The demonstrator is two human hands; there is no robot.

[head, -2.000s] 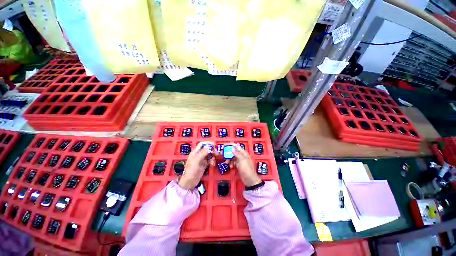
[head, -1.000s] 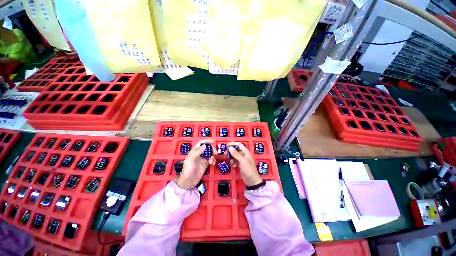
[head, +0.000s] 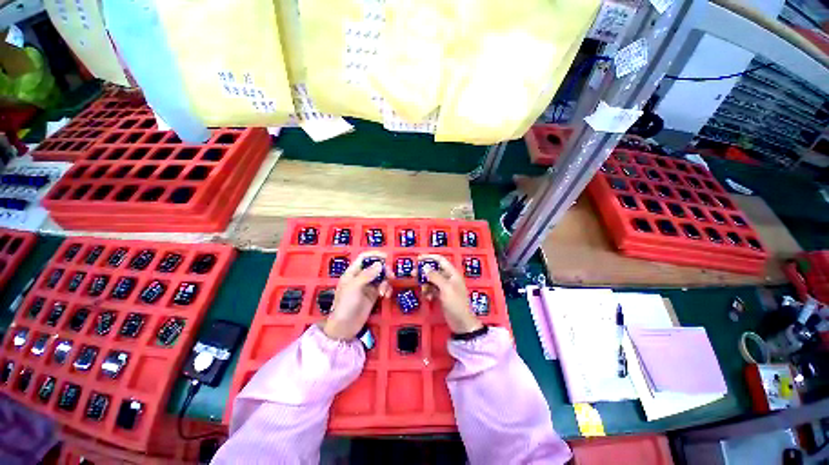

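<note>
A red compartment tray (head: 353,413) lies in front of me, with small dark watch bodies in many of its square pockets. My left hand (head: 359,295) is over the tray's middle, its fingers on a watch body (head: 373,269) with small lit icons. My right hand (head: 445,292) is to the right, its fingers on another watch body (head: 427,269) in the same row. A tilted watch body (head: 407,301) lies between my hands, and a dark one (head: 407,340) sits below it. The pockets under my hands are hidden.
A second red tray (head: 150,374) is at left, with a black box (head: 214,352) and cable beside it. Stacked red trays (head: 136,218) stand behind. Right of the metal post (head: 582,168) are papers (head: 591,363), a pen (head: 621,341) and a tape roll (head: 753,347). Yellow sheets (head: 364,64) hang ahead.
The glowing pale blue screen in my right hand has gone dark with small icons. Both hands have stayed over the same part of the tray, with small finger movements.
</note>
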